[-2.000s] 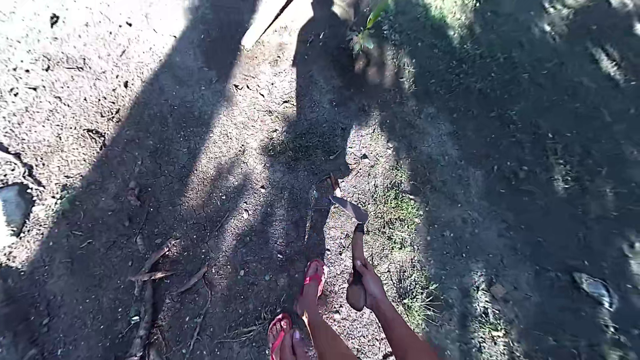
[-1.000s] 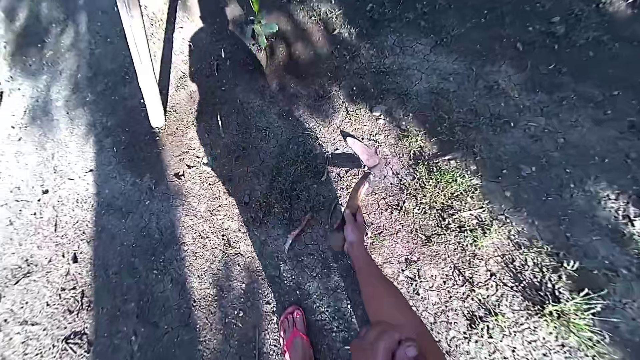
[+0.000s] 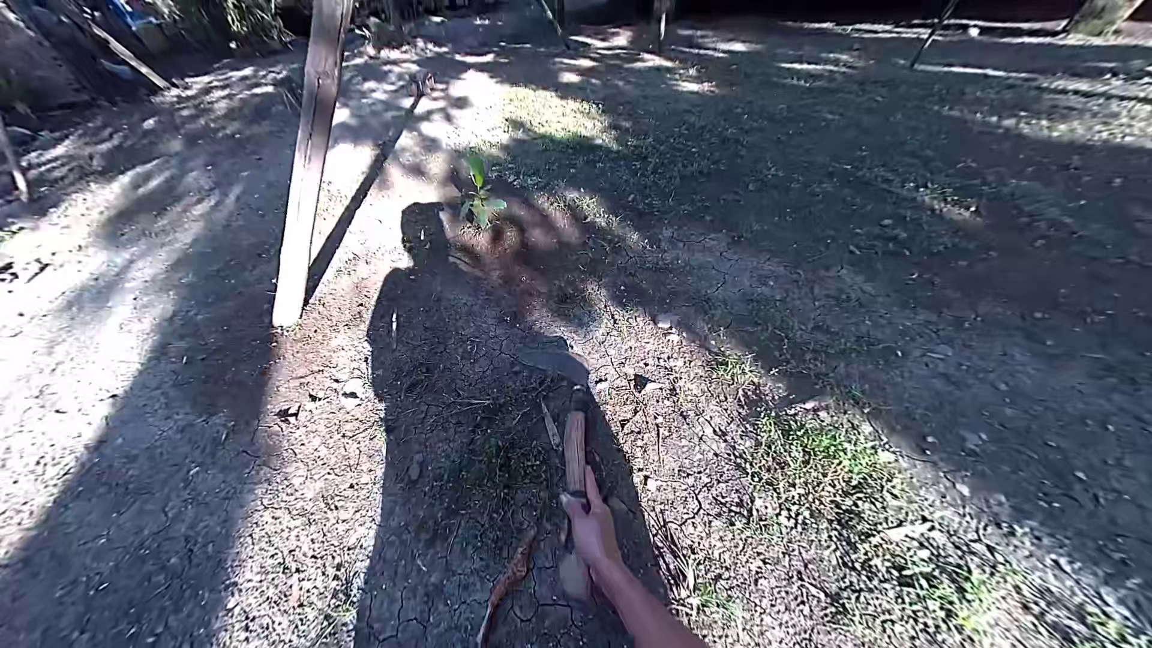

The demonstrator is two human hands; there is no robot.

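Observation:
My right hand (image 3: 591,529) is closed around the wooden handle of a hand tool (image 3: 575,445) at the lower middle. The handle points away from me, and its rounded butt end shows below my hand. A broad metal blade (image 3: 556,362), dull in the shade, sits at the far end and juts to the left. Whether the blade touches the ground I cannot tell. My left hand is out of view. Beneath the tool lies cracked, dry soil in my own shadow. A curled brown dry leaf or bark piece (image 3: 511,576) lies left of my wrist.
A wooden post (image 3: 310,171) stands at the upper left, with its foot on the soil. Beyond my shadow grows a small green leafy plant (image 3: 481,198). Grass tufts (image 3: 823,454) spread at the right. Thin poles and brush line the far edge.
The view has tilted up strongly, bringing the post and far ground into sight. My right hand still holds the tool. The sandalled foot seen earlier is out of view.

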